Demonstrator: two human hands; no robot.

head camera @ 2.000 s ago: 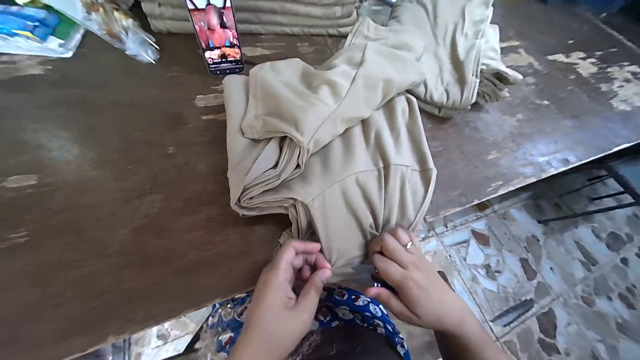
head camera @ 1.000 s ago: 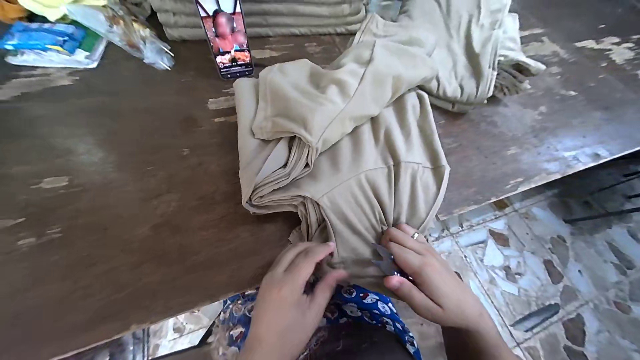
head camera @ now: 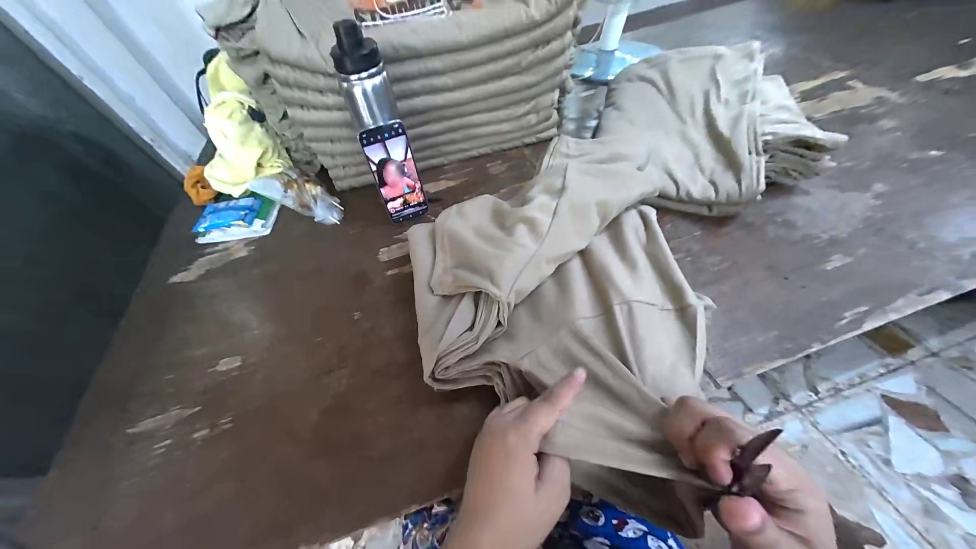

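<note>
Tan garments lie stacked and folded on the worn wooden table, their lower end hanging over the near edge. My left hand rests on the cloth near that edge, index finger stretched out over it, thumb beneath or beside a fold; whether it pinches fabric is unclear. In my right hand is a small dark pair of thread snips, blades pointing up and apart. Fingers of the same hand also touch the garment's right edge.
A phone leans on a metal bottle before a tall stack of folded tan garments. Plastic packets and a yellow cloth lie at the left. More folded garments sit at the back right, beside a light blue round base.
My right hand has moved right, and the snips now show plainly in it. My left index finger has stretched out over the cloth. The view has shifted to show more of the table's back.
</note>
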